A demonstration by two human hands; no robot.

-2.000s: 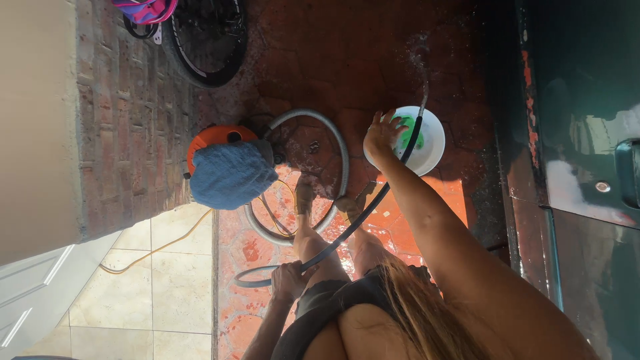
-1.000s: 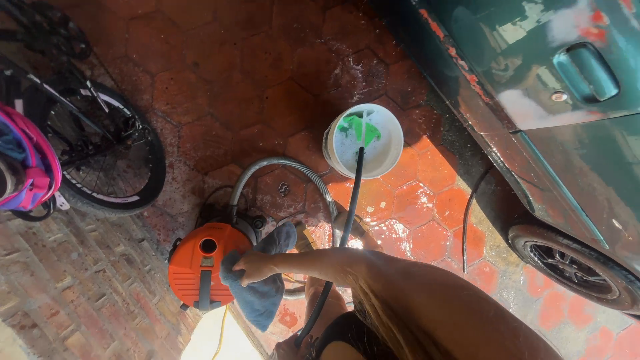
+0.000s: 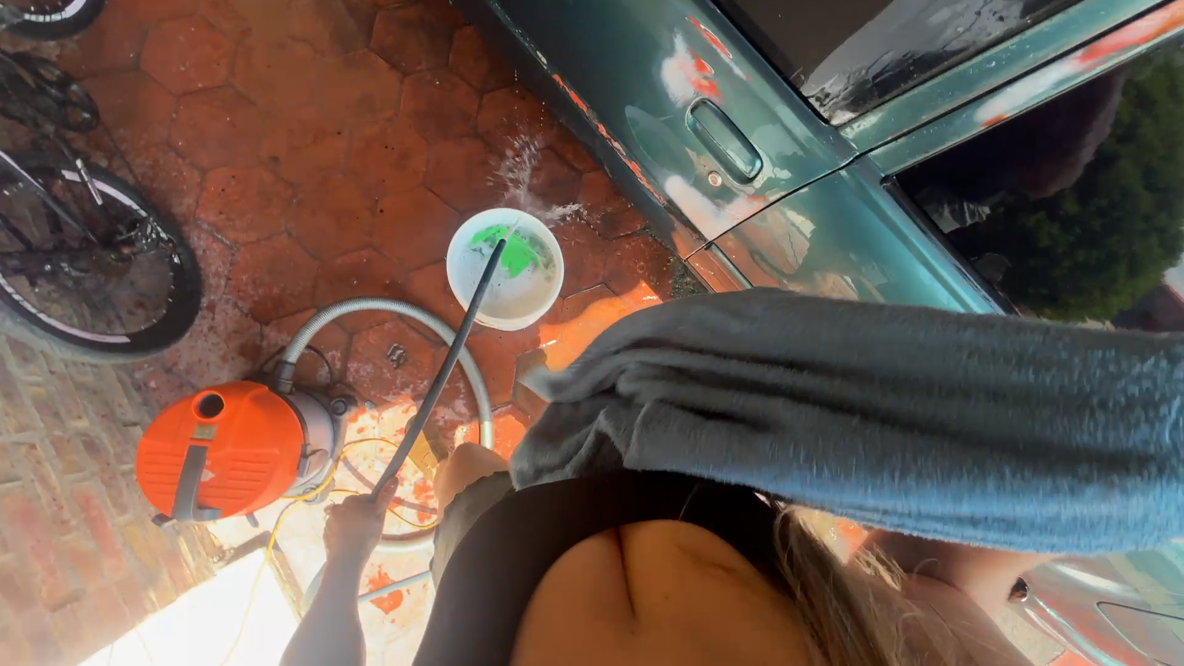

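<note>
My left hand [image 3: 354, 523] grips a black hose [image 3: 439, 375] at the lower left. From there the hose runs up to a white bucket [image 3: 507, 314], its tip over green, foamy contents [image 3: 509, 250]. Water splashes on the tiles just beyond the rim. A blue-grey towel [image 3: 832, 398] stretches across the right side in front of my body. Part of my right arm shows below the towel, but the hand itself is not visible.
An orange-topped wet/dry vacuum [image 3: 222, 450] with a grey corrugated hose [image 3: 481, 388] stands at the left, a yellow cord beside it. A bicycle wheel [image 3: 180, 305] is further left, near brickwork. A green car door [image 3: 786, 203] with patchy paint borders the right.
One second ago my right hand was on the towel atop the vacuum; the towel is now off it and spread across the right side. The view has shifted toward the car.
</note>
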